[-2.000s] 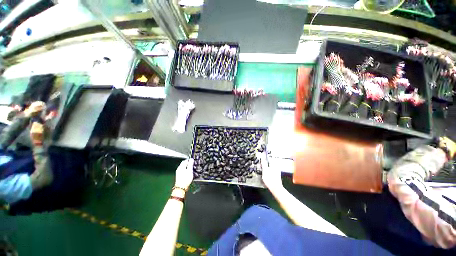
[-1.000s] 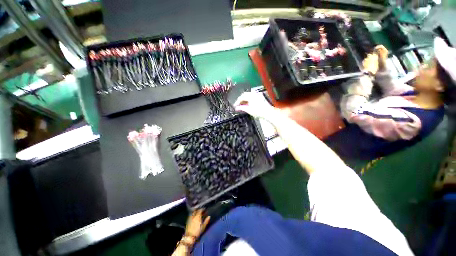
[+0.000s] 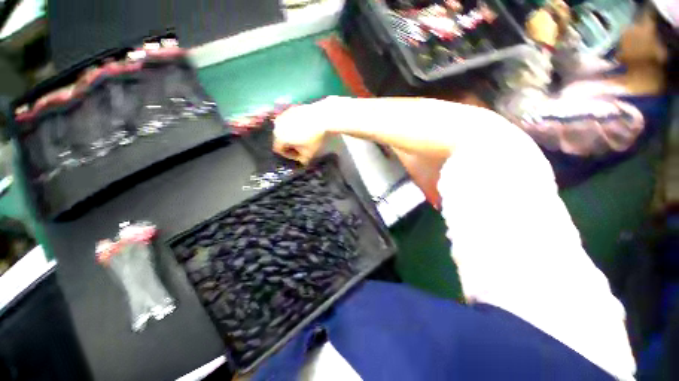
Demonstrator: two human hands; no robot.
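My right hand (image 3: 299,134) is over the dark wire lead bundle (image 3: 257,123) with reddish tips, at the back edge of the parts tray. Its fingers are curled and blurred, so whether they grip the leads cannot be told. The shallow black parts tray (image 3: 378,251) lies tilted in front of my body, full of loose glossy black housings (image 3: 275,257). A pale wire lead bundle (image 3: 139,279) with reddish tips lies left of the tray. My left hand is not in view.
A black assembly tray (image 3: 126,175) at the back left holds a row of leads with red tips. A deep black tote (image 3: 461,65) with bundled leads stands at the back right by a red-brown board (image 3: 344,65). A person's sleeve (image 3: 581,126) is at the right.
The view has swung right and closer. My right hand has moved from the tray's right edge to over the dark leads. My left hand has left the picture.
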